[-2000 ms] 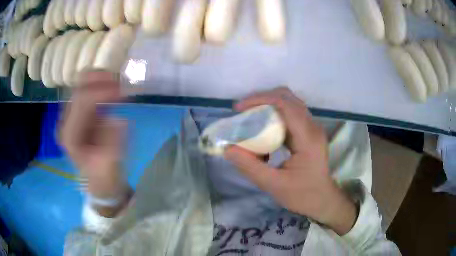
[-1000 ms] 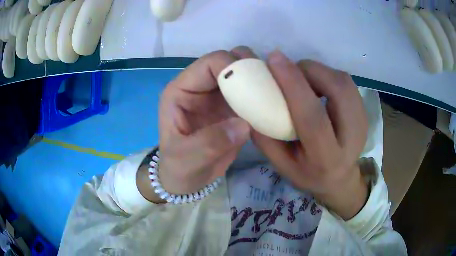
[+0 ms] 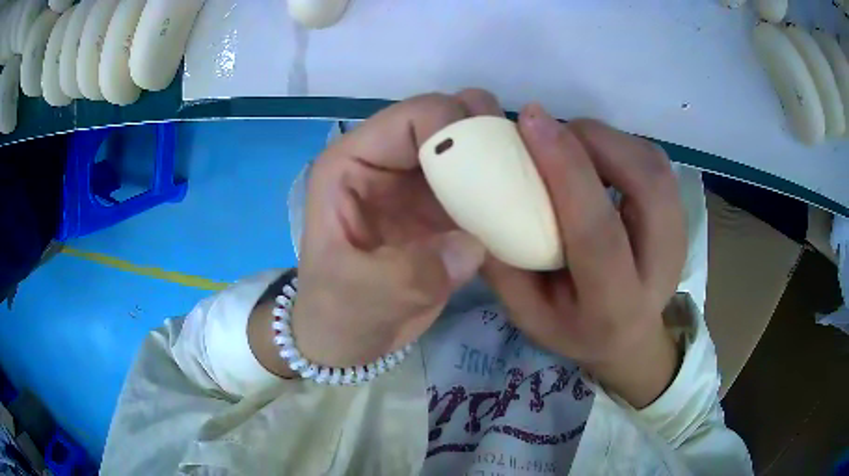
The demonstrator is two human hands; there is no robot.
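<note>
A cream housing (image 3: 493, 191) is held over my lap, in front of the bench edge. Its smooth outer side faces me, with one dark slot near its upper left end. My left hand (image 3: 386, 214) holds its left side, thumb at the lower edge and fingers behind the upper end. My right hand (image 3: 600, 242) grips its right side, with fingers along the edge. Both hands are bare. The back and inside of the housing are hidden.
Rows of cream shells stand on the bench (image 3: 521, 56) at the left (image 3: 163, 42) and right (image 3: 789, 84); one lies at the top edge. A blue stool (image 3: 121, 186) is at the left. A brown carton (image 3: 745, 279) is at the lower right.
Two seconds ago my right hand alone held a shell with its hollow showing and my left hand was apart. Now both hands hold it, outer side showing. Since one second ago it moved slightly right.
</note>
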